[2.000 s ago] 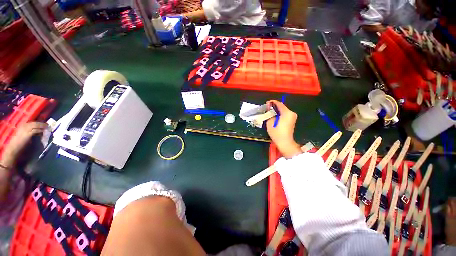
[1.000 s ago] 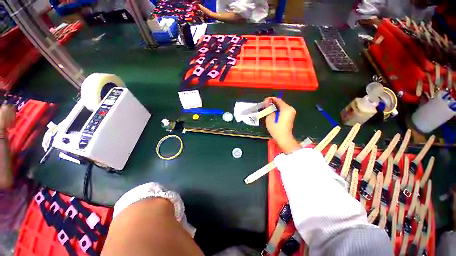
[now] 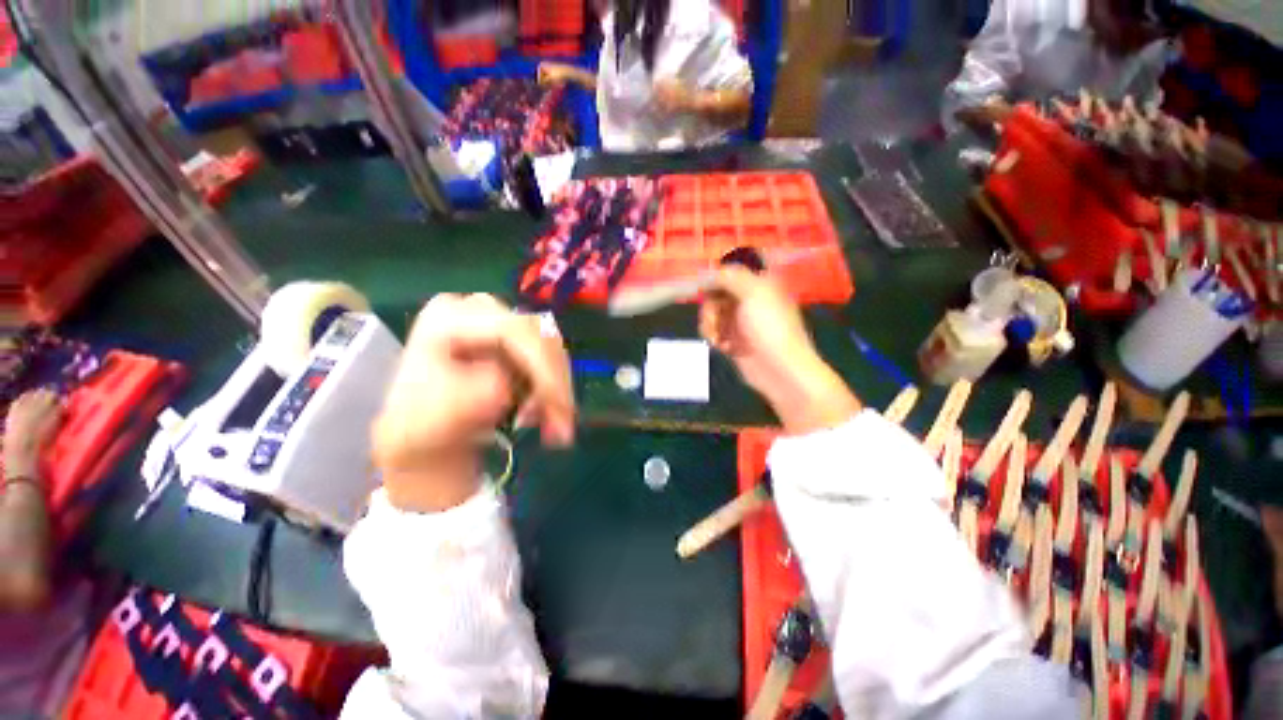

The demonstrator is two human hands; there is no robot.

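Note:
My right hand (image 3: 767, 345) is raised over the middle of the bench and grips a watch (image 3: 742, 260). Its dark case shows at the fingertips and a pale strap points left, blurred. My left hand (image 3: 471, 380) is raised left of centre, blurred, with bent, spread fingers and nothing visible in it. The hands are apart. A white card (image 3: 677, 370) lies on the dark green bench between them. A small clear disc (image 3: 656, 471) lies nearer me. A yellow ring (image 3: 504, 457) is mostly hidden behind my left hand.
A tape dispenser (image 3: 317, 415) stands at left. Beige-strap watches (image 3: 1048, 542) fill the red-orange tray at right. A partly filled tray (image 3: 760, 218) lies beyond my hands. A bottle (image 3: 962, 348) and a white pot (image 3: 1179, 331) stand at right. Co-workers sit beyond and at left.
My left hand has come into view left of centre. My right hand, with the watch, has lifted off the white card and now holds it higher. The view has tilted up.

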